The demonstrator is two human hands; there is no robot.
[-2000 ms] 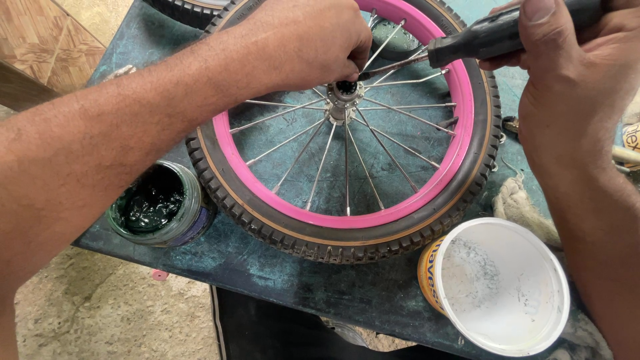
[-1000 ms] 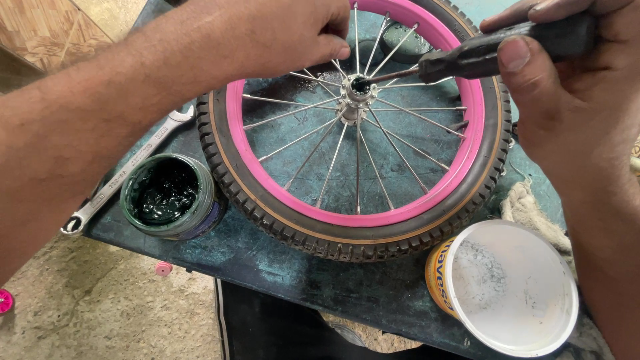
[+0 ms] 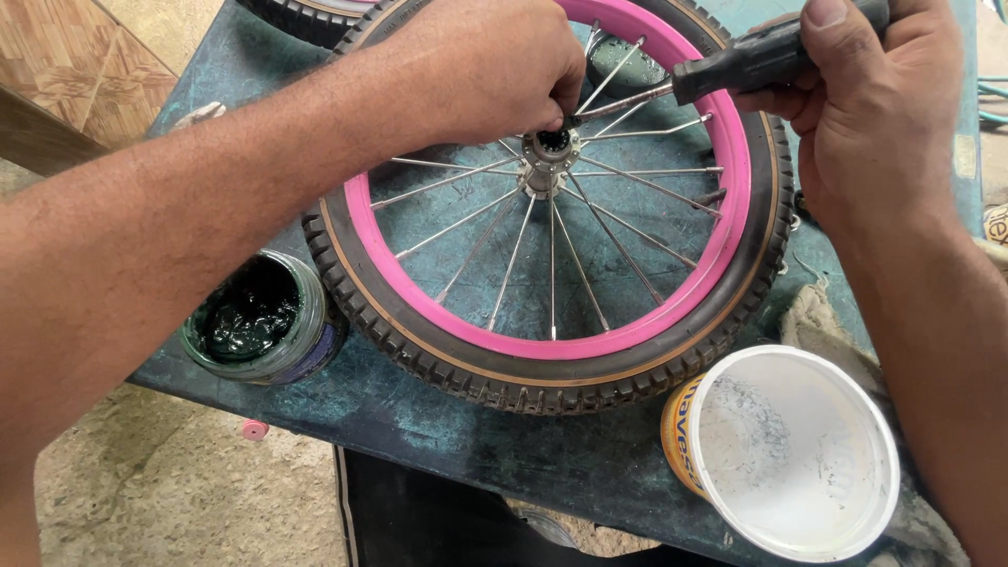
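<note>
A small bicycle wheel with a pink rim and a knobby black tire lies flat on a blue-green worktop. My right hand grips the black handle of a screwdriver, whose metal shaft slants down leftward to the wheel hub. My left hand is at the hub's upper edge, its fingertips bent in around the tool's dark tip; whether they pinch anything is hidden. Dark grease shows in the hub's opening. An open jar of dark green grease stands left of the tire, beneath my left forearm.
A white plastic tub with an orange side stands at the lower right, beside a grayish rag. Part of another tire shows at the top left. The worktop's front edge runs diagonally above a rough floor, where a small pink piece is seen.
One second ago my left fingers were apart from the tool's tip, above the hub; now they meet at it. A wrench seen then beside the jar is now out of sight.
</note>
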